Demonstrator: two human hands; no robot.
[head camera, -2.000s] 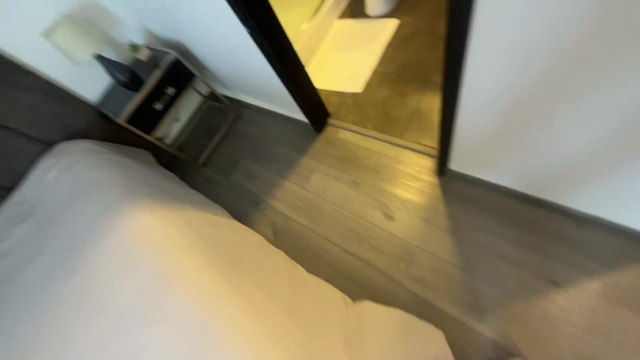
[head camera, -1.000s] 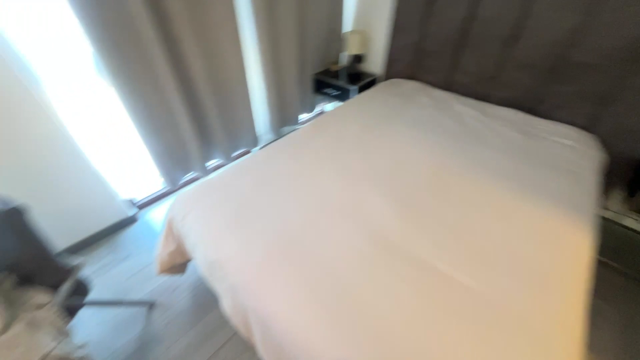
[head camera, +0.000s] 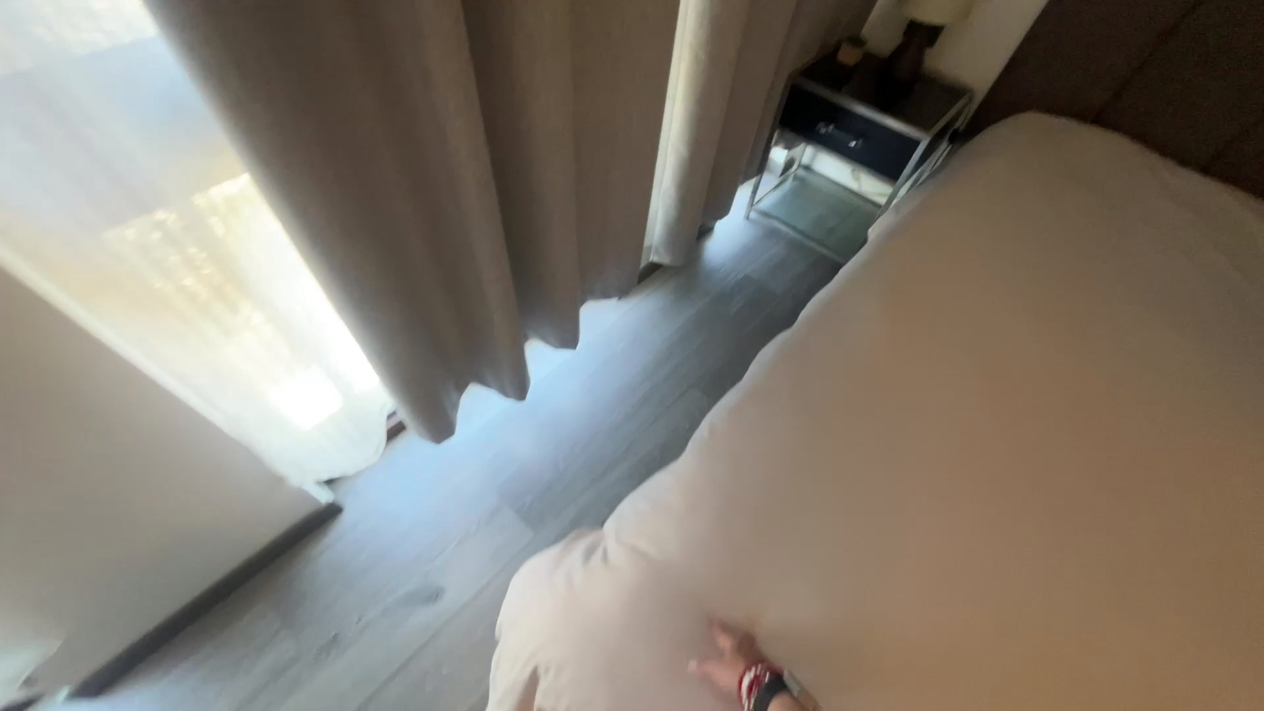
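Note:
Near the bottom edge of the head view, one of my hands (head camera: 729, 660) rests on or just over the pale bed cover (head camera: 948, 415), close to the bed's corner. It wears a red and white bracelet and a dark band at the wrist. The hand is blurred; its fingers look spread and nothing shows in it. From its place it seems to be my left hand, with the forearm coming from the lower right. My other hand is not clearly seen. The cover drapes over the bed's edge in soft folds.
Long grey-brown curtains (head camera: 533, 168) hang left of the bed, beside a bright window with a sheer curtain (head camera: 247, 326). Grey wood floor (head camera: 612, 425) runs between them and the bed. A dark nightstand (head camera: 859, 128) with a lamp (head camera: 918, 39) stands by the headboard (head camera: 1155, 79).
The view has swung from the doorway side to the curtain side of the bed. A hand has come into view at the bed's corner.

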